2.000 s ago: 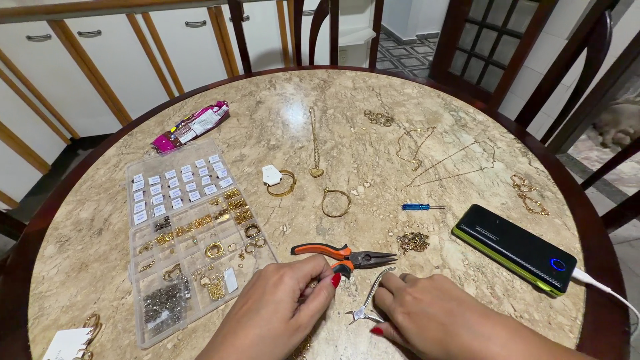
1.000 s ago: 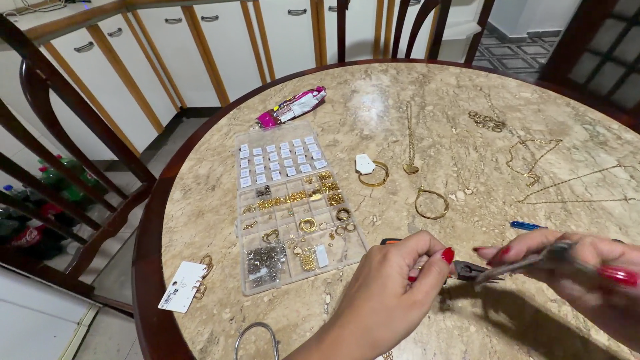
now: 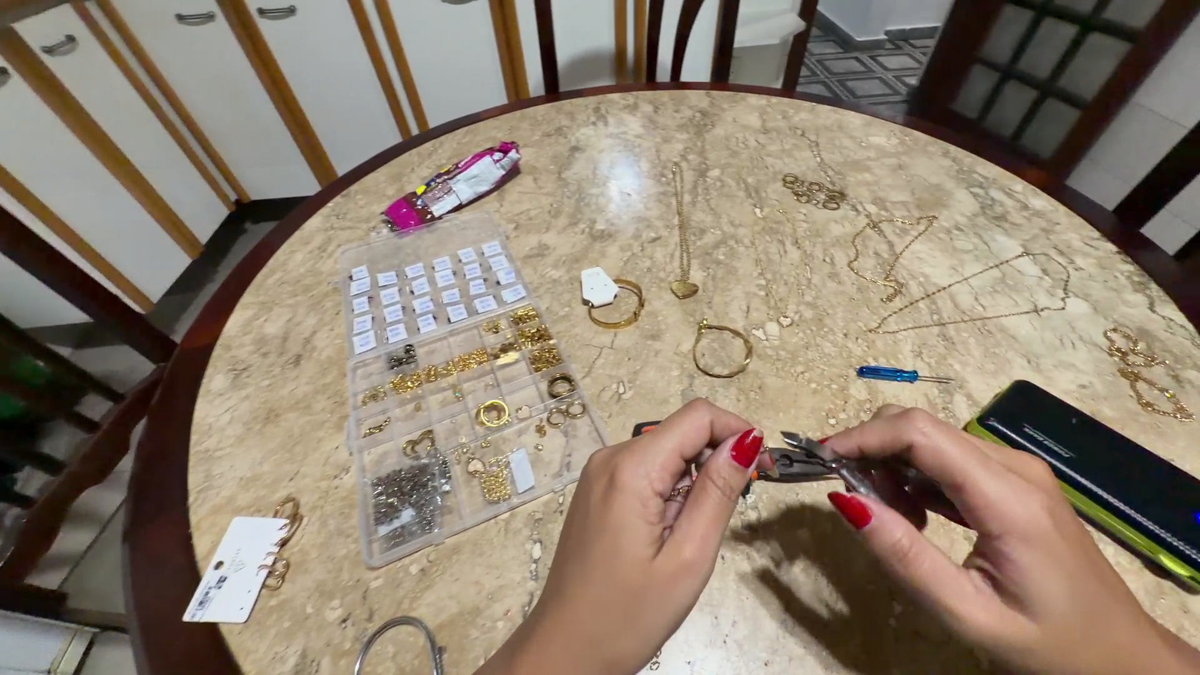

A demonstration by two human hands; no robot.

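Observation:
My left hand (image 3: 670,516) is closed at the fingertips on a small gold-coloured chain piece (image 3: 682,491), mostly hidden by the fingers. My right hand (image 3: 947,506) grips small metal cutting pliers (image 3: 839,461), their jaws pointing at my left fingertips. Beneath and behind both hands, orange-and-black long-nose pliers (image 3: 797,465) lie on the table, partly covered. Beyond the hands are a gold-coloured bangle (image 3: 722,352), a second bangle with a white tag (image 3: 616,314), a necklace with a heart pendant (image 3: 684,289) and a blue screwdriver (image 3: 888,374).
A clear plastic compartment box (image 3: 356,450) of findings and labelled packets stands left, a magenta packet (image 3: 455,187) behind it. Several chains (image 3: 975,319) lie right, near a black-and-green power bank (image 3: 1087,469). A carded jewellery piece (image 3: 230,572) and a silver-coloured hoop (image 3: 398,628) are near the left edge.
My right hand has lifted the cutting pliers from near the table towards my left fingertips. My left hand has moved off the orange-handled pliers' grip area. The view has swung about.

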